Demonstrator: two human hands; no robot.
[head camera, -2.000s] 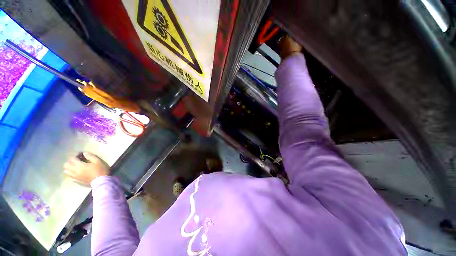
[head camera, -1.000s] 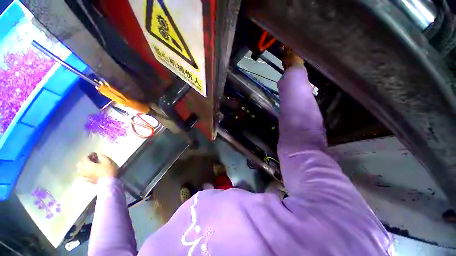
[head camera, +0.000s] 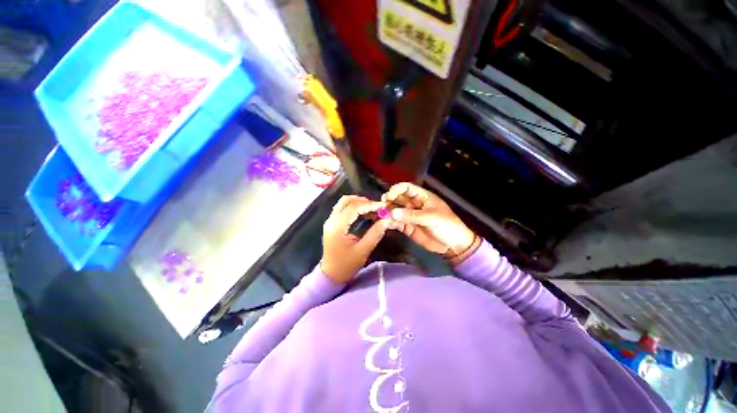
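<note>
My left hand (head camera: 346, 238) and my right hand (head camera: 430, 219) meet in front of my chest. Both hold a small bright pink-purple moulded part (head camera: 384, 213) between their fingertips; the fingers hide most of it. A moulded shot (head camera: 179, 271), a flat purple cluster, lies at the near left end of the pale table (head camera: 234, 234). A pile of purple runners (head camera: 273, 170) lies near the scissors (head camera: 322, 168) with red-orange loops.
A large blue parts bin (head camera: 170, 133) with a pink heap sits above a small blue bin (head camera: 61, 222) at the left. Yellow-grip cutters (head camera: 323, 105) hang by the red safety door (head camera: 355, 48). The dark mould area shows shiny tie bars (head camera: 525, 145).
My right arm has come out of the mould area. My left hand has left the table, and both hands are now together at the small part. The view has shifted, showing both bins.
</note>
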